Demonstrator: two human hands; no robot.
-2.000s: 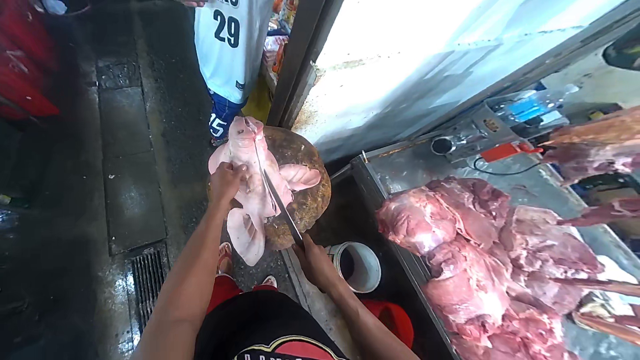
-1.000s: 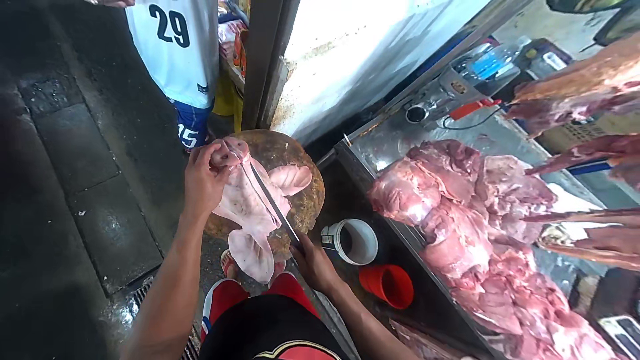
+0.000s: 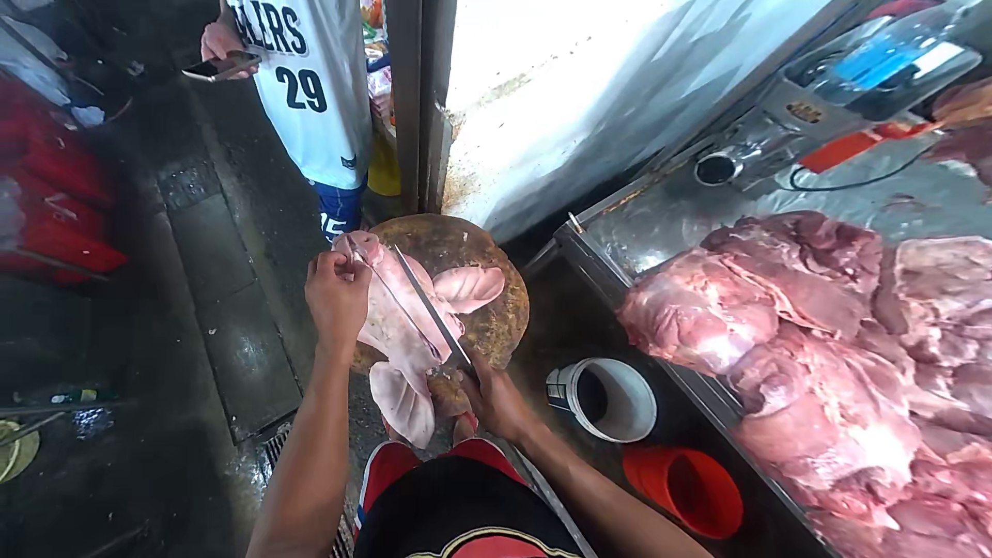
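Observation:
A pig's head point(image 3: 399, 314) lies on a round wooden chopping block point(image 3: 496, 329), its snout pointing away from me and its ears spread to the sides. My left hand point(image 3: 338, 291) grips the snout at its left edge. In my right hand point(image 3: 492, 395) is the handle of a long knife point(image 3: 434, 310), whose blade lies along the head beside a long cut line that runs from the snout down. One ear hangs over the near edge of the block. The handle is mostly hidden by my fingers.
Large raw meat cuts point(image 3: 821, 372) are piled on a metal table point(image 3: 604, 252) at right. A white bucket point(image 3: 612, 399) and a red bucket point(image 3: 682, 490) stand below its edge. Beyond the block, near a white wall point(image 3: 542, 101), stands a person point(image 3: 310, 93) holding a phone point(image 3: 222, 67).
My left hand has moved from the middle of the head to the snout. The knife stays in my right hand. The standing person's phone has come into view.

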